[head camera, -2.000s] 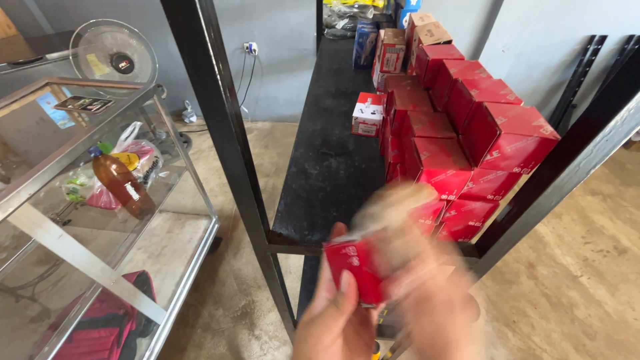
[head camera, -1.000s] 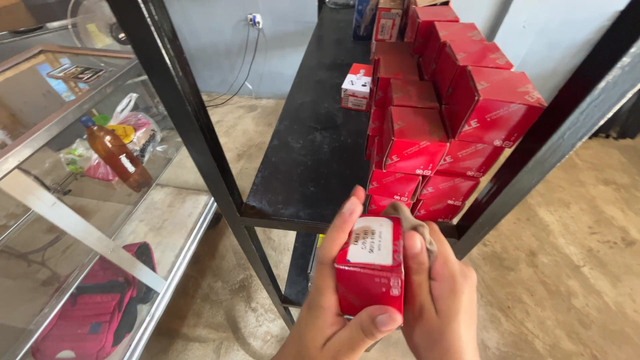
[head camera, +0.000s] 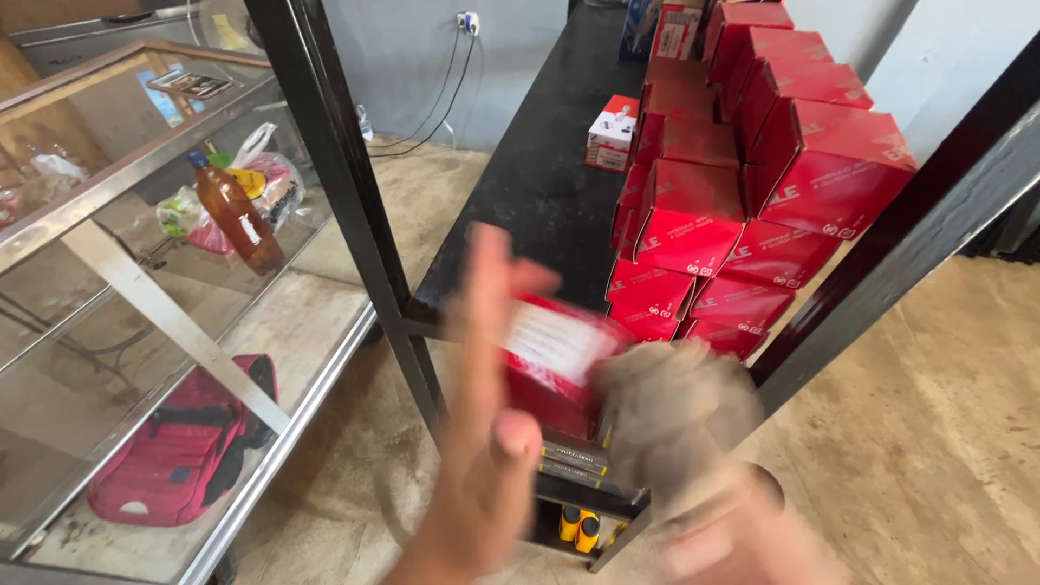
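Observation:
A small red cardboard box (head camera: 548, 398) with a white label is between my hands, over the near end of the black shelf (head camera: 528, 195). My left hand (head camera: 487, 439) is at the box's left side, its fingers pointing up and the thumb apart; motion blur hides how firmly it touches. On the right, my right hand (head camera: 723, 528) is closed on a grey-brown cloth (head camera: 678, 422), which lies against the box's right side. Beyond them, red cardboard boxes (head camera: 695, 215) are stacked along the shelf's right side. A smaller red and white box (head camera: 613, 132) sits left of the stack.
Black metal posts (head camera: 341, 162) frame the shelf left and right. A glass display case (head camera: 325, 357) at left holds a brown plastic bottle (head camera: 236, 213), plastic bags and a pink backpack (head camera: 183, 447). Yellow-and-black items (head camera: 579, 526) stand on a lower shelf.
The box was held between both hands with its label facing up a second ago; now it is tilted. My left fingers have straightened, and the cloth shows more fully at the box's right side.

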